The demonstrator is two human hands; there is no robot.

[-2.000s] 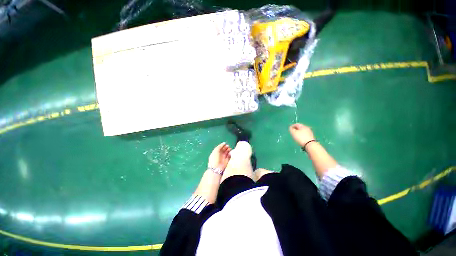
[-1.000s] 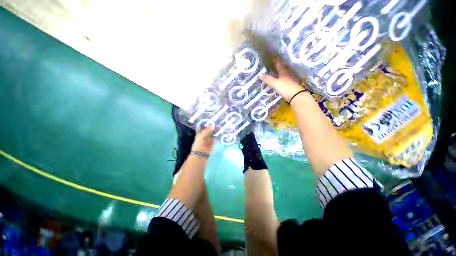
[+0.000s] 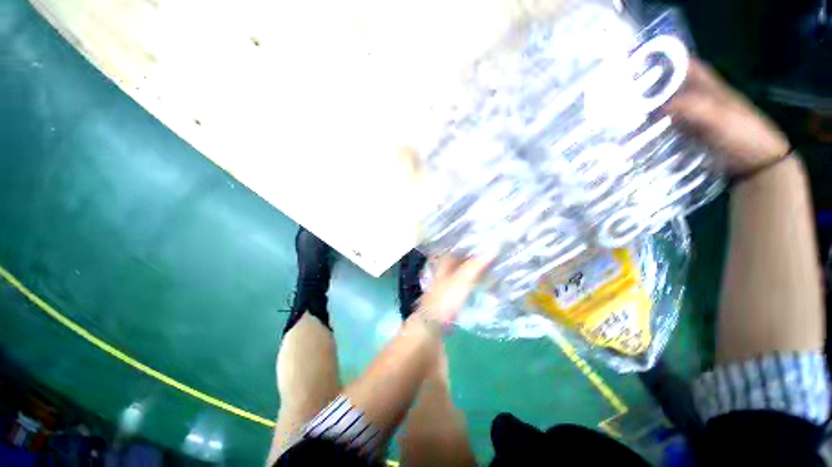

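Observation:
Clear blister trays (image 3: 575, 155) with ring-and-stem shaped pockets, blurred by motion, are between my two hands, above the end of a pale wooden board (image 3: 301, 119). My left hand (image 3: 452, 287) is at the trays' near left edge, its fingers against the plastic. My right hand (image 3: 725, 119) grips their right edge, the fingertips partly hidden by the plastic. How many trays are stacked cannot be told.
A yellow pallet truck body (image 3: 607, 306) with labels, wrapped in clear plastic film (image 3: 670, 301), is below the trays. My feet are at the board's near corner on the green floor (image 3: 182, 264). Yellow lane lines cross the floor. Blurred dark items lie at the lower left.
My hands have moved from low at the board's end onto the trays' opposite edges. The trays now appear raised and shifted right, covering more of the yellow truck. The right hand moved far right.

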